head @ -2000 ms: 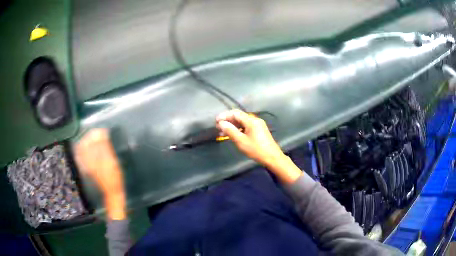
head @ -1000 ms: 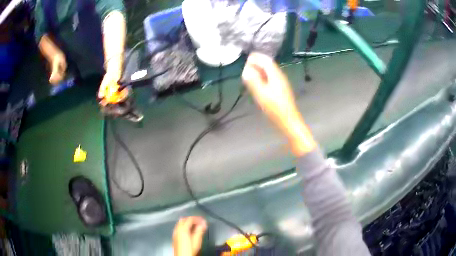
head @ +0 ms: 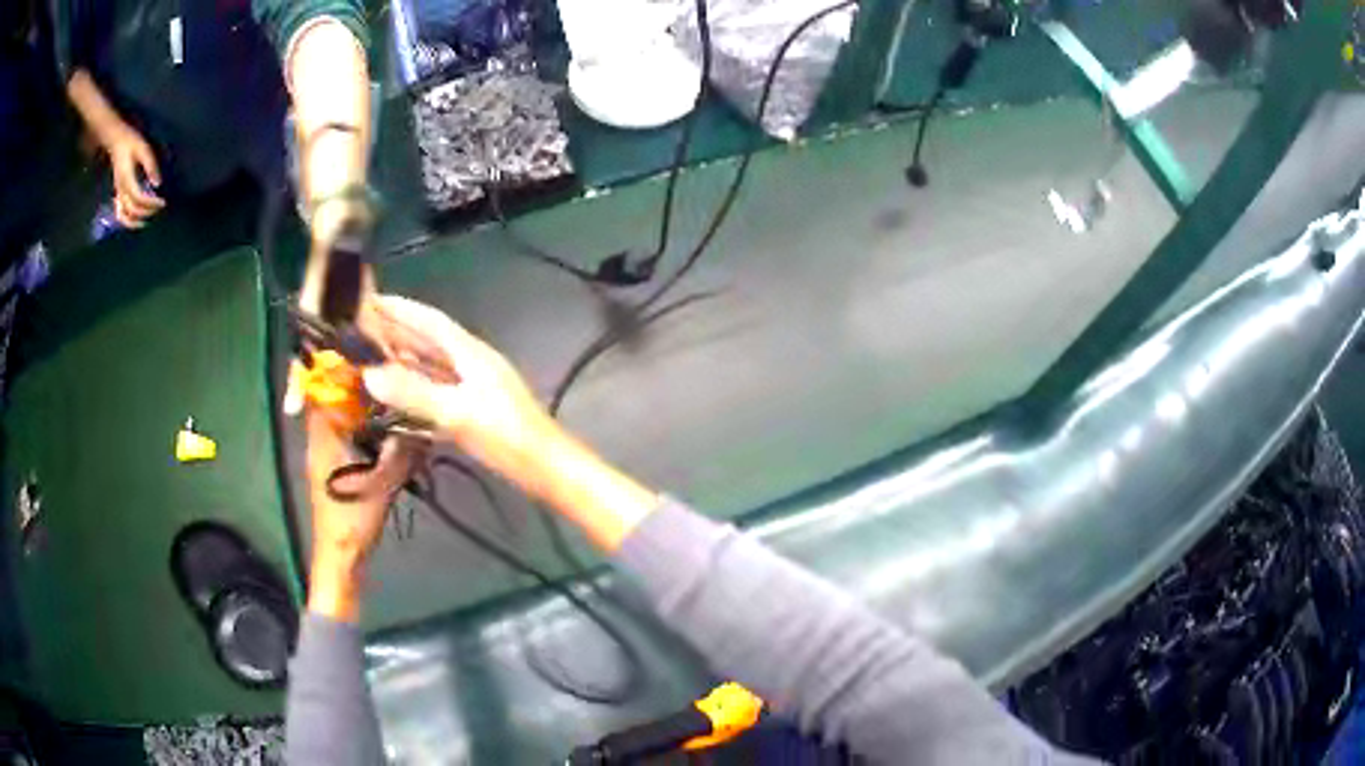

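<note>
An orange and black item (head: 330, 392) with dark cord and a small shiny part is at the centre left, over the belt's edge. My right hand (head: 464, 382) has its fingers closed on its right side. My left hand (head: 356, 501) grips it from below. Another person's hand (head: 333, 277) reaches down to it from above, touching or nearly so. Overlapping fingers hide much of its shape. A separate orange and black electric screwdriver (head: 726, 715) lies on the near bench edge, partly cut off by the frame.
Another person's arm (head: 327, 120) comes from the far side. A grey belt (head: 898, 285) crosses the middle, with hanging black cables (head: 621, 270) over it. A green post (head: 1138, 285) stands at right. Round black dishes (head: 252, 629) and a yellow block (head: 195, 443) lie at left.
My right hand has moved left and down from the hanging cable to the orange and black item. My left hand has moved up-left to it. Both have closed on it.
</note>
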